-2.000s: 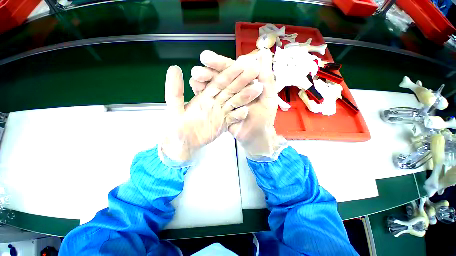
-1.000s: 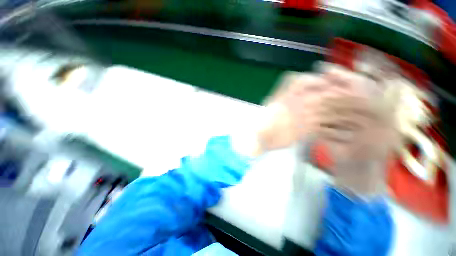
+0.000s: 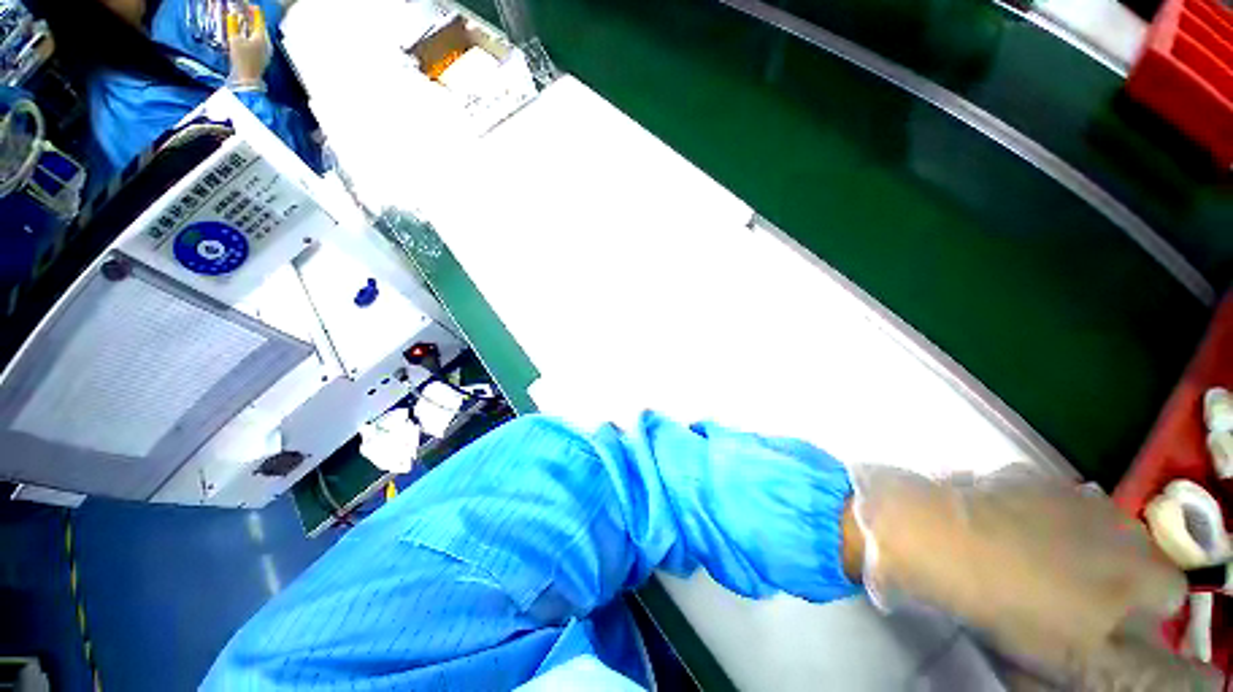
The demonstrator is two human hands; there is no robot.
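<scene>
My left hand (image 3: 1007, 554), in a thin translucent glove over a blue cuff, reaches to the lower right. It is blurred, and its fingers are too unclear to tell whether they hold anything. More blurred glove shows at the lower right corner; I cannot tell if it is part of my right hand. The red parts tray (image 3: 1166, 435) is cut off by the right edge, beside my left hand. In it are a cream ring-shaped part (image 3: 1190, 525) and other pale pieces. White work mats (image 3: 649, 270) cover the bench.
A white bench machine (image 3: 216, 325) with a round blue logo stands at left. A small open carton (image 3: 473, 75) is at the bench's far end. Another person's gloved hand (image 3: 249, 54) is at top left. A dark green strip with metal rails runs beyond the bench; red divided bins (image 3: 1190, 75) are top right.
The view has swung left, bringing in the machine, carton and other person. The tray has shifted to the right edge. My hands, earlier together, now show only at lower right.
</scene>
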